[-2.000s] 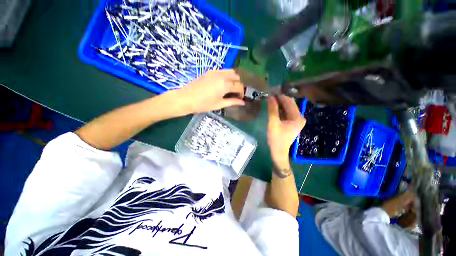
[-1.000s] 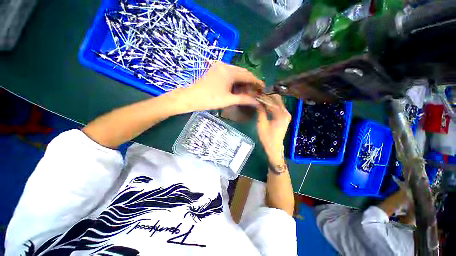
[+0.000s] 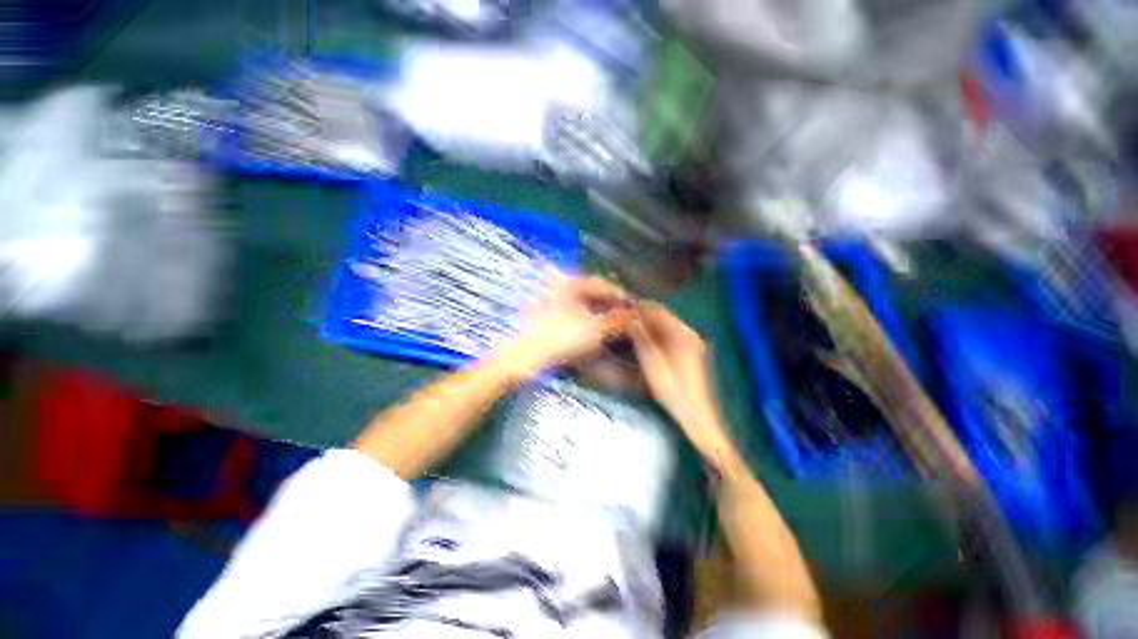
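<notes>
The picture is strongly blurred. My left hand [image 3: 572, 322] and my right hand [image 3: 671, 360] meet at the middle, fingertips together or nearly so. The fingers look bent; whether they hold a small part cannot be made out. The blue tray of rods [image 3: 346, 300] lies beyond and left of my left hand. The clear plastic box [image 3: 649, 468] with pale rods is just below my hands, near my lap. The blue tray of rings [image 3: 764, 375], dark inside, is to the right of my right hand.
The long press lever [image 3: 892, 375] slants across the ring tray. A smaller blue tray [image 3: 1005, 399] is at the right. Another blue tray [image 3: 262, 166], a white box [image 3: 493, 97] and blurred whitish bags or boxes are farther back. Red items [image 3: 87, 443] are at lower left.
The view has swung and blurred, showing more of the bench's far side. My hands stay close together. The press body no longer shows clearly, and the lever now crosses the ring tray.
</notes>
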